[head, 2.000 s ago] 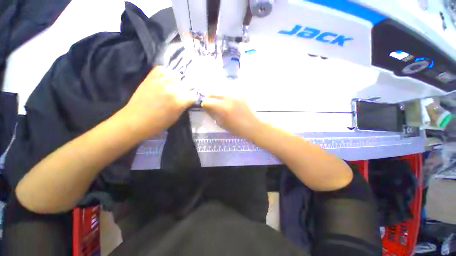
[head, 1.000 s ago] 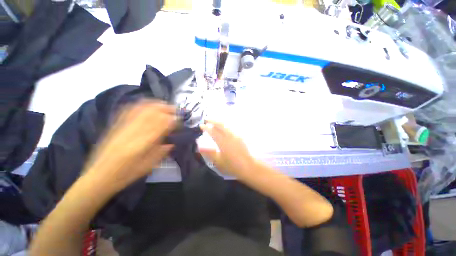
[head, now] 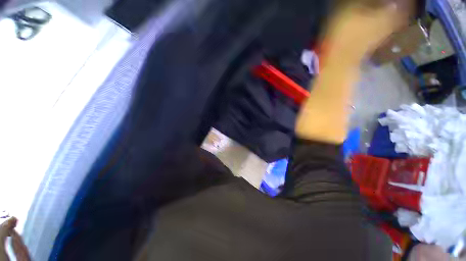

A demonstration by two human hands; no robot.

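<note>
Large dark cloth (head: 168, 86) runs from the top centre down beside the table's edge, blurred. Its lower part merges with my dark clothes. My right hand (head: 391, 12) is at the top right, heavily blurred and partly cut off, at the end of my outstretched forearm. Whether it holds anything is unclear. Of my left hand (head: 11, 237), only fingers show at the lower left edge, by the white table (head: 46, 97). The rest is out of the picture, and its hold cannot be told.
Dark looped handles (head: 31, 19) and a dark rectangular insert (head: 127, 14) lie on the table. A red bar (head: 281, 82) crosses black cloth. A red plastic basket (head: 370, 176) stands at the right beside piled white material (head: 434, 137). A cardboard box (head: 403, 41) is at the upper right.
The view has swung right, away from the machine head. My right arm has moved from the sewing area out to the far right. My left hand is now mostly outside the picture.
</note>
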